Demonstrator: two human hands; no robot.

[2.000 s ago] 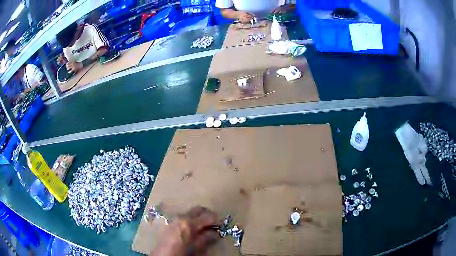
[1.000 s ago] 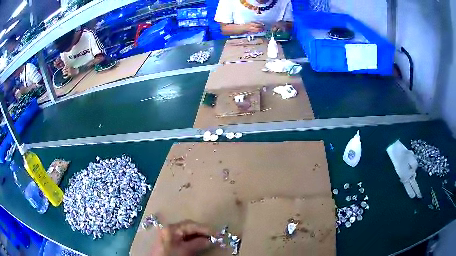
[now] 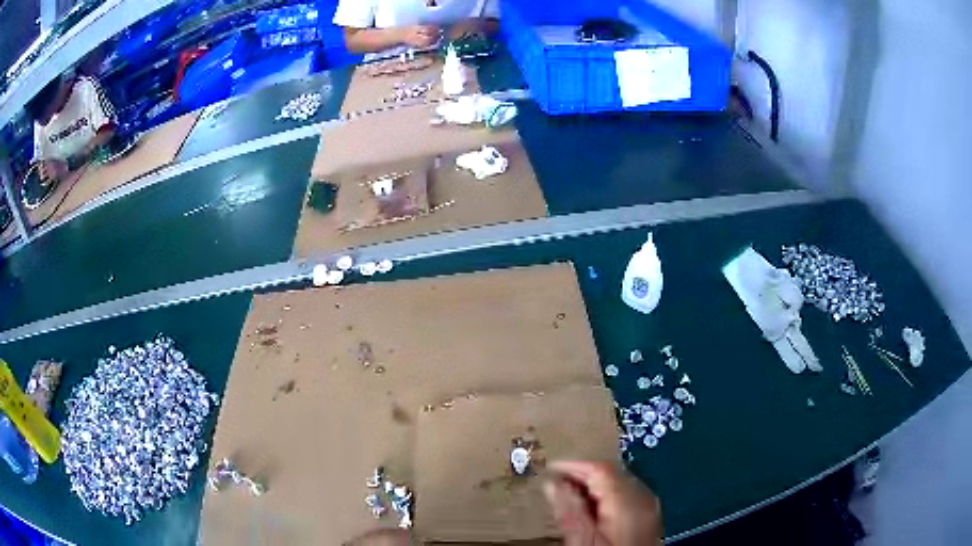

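Note:
My right hand point(image 3: 610, 506) is low in the picture over the right edge of the small cardboard pad point(image 3: 469, 427). It is blurred, and I cannot tell whether its fingers hold anything. My left hand point(image 3: 382, 538) shows only as a sliver at the bottom edge, its fingers hidden. A white blob or cap point(image 3: 520, 459) sits on brown stains on the pad. Small silver metal parts point(image 3: 390, 499) lie left of the pad, with a few more point(image 3: 232, 476) farther left on the large cardboard sheet point(image 3: 320, 395). Loose round silver-white pieces point(image 3: 652, 416) lie right of the sheet.
A large silver heap point(image 3: 139, 427) and yellow bottle point(image 3: 27, 414) are at left. A white glue bottle point(image 3: 642, 277), glove point(image 3: 773, 309), second metal pile point(image 3: 833, 283) and thin sticks point(image 3: 856, 370) are at right. White discs point(image 3: 352, 269) line the divider. A person point(image 3: 416, 23) sits opposite.
The view has turned right. The hand that was over the small metal parts has left them. My right hand has come in beside the pad, and a sliver of my left hand is at the bottom edge.

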